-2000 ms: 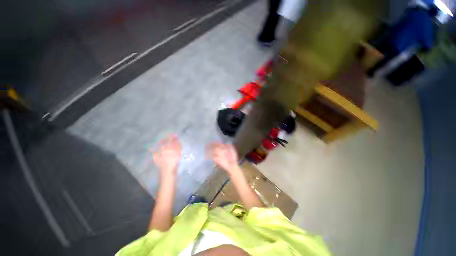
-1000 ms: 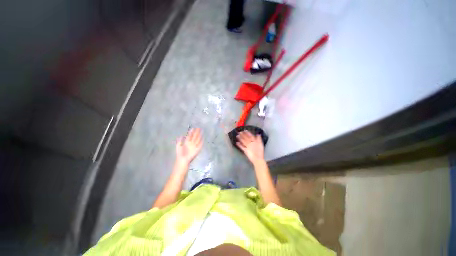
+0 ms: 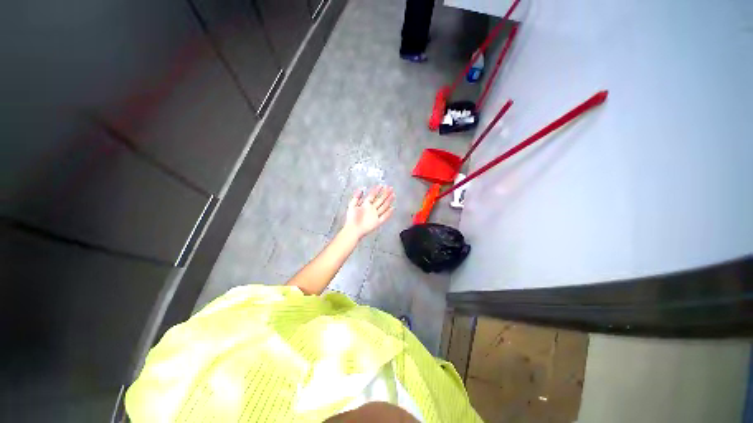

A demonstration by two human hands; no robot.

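My left hand [image 3: 369,211] is bare, palm up with its fingers apart, over the grey tiled floor. It holds nothing. My right hand is not visible. The sleeves and front of my yellow-green striped smock [image 3: 272,355] fill the bottom of the view. A black bag [image 3: 434,247] stands on the floor to the right of my left hand. A red-orange dustpan [image 3: 437,166] lies just beyond it.
Long red handles [image 3: 537,138] lean on the white wall [image 3: 627,198] at right. A bottle [image 3: 475,67] and a white container [image 3: 458,192] stand beside it. A person's dark-trousered leg [image 3: 417,29] is ahead. Dark panels [image 3: 99,165] line the left. Cardboard [image 3: 524,363] lies at lower right.
My right hand has gone out of sight. My left hand has moved right and forward in the view. The doorway and cardboard have shifted lower, and the black bag now shows uncovered.
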